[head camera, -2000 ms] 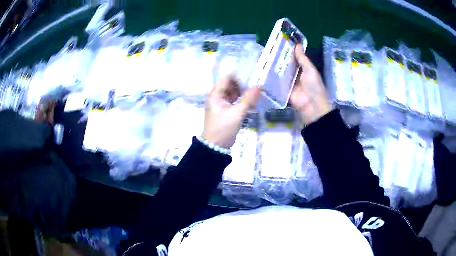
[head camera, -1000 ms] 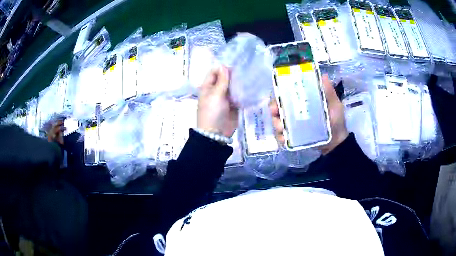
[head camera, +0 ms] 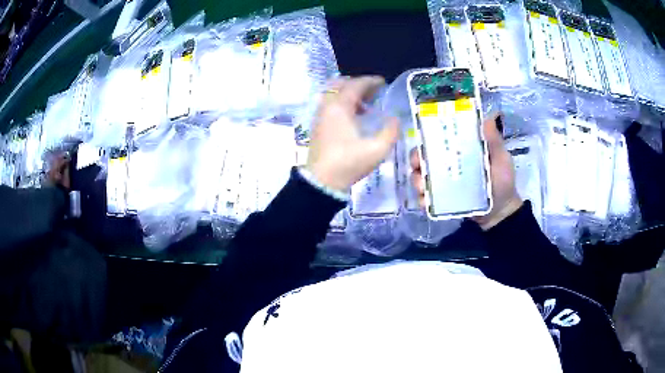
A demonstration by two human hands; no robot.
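A power bank half-assembly [head camera: 453, 156] stands nearly upright, its green board and yellow tape at the top and its silver-white cell facing me. My right hand [head camera: 499, 171] holds it from behind and the right side, fingertips showing at its left edge. A clear bag [head camera: 397, 98] shows just left of the unit, partly behind it; what holds it is hard to tell. My left hand [head camera: 348, 135] is left of the unit, blurred, thumb and fingers apart, with a gap to the unit. Whether it touches the bag is unclear.
Bagged units [head camera: 490, 55] lie in rows across the green bench [head camera: 306, 6], left and right. More bagged units [head camera: 583, 167] lie at the near right. Another person's hand [head camera: 58, 169] and dark sleeve are at the far left. Dark matting [head camera: 375, 36] shows behind the unit.
The unit has turned from its plain side to its board side, then shifted slightly right. The clear bag my left hand held up a second ago is now mostly beside and behind the unit.
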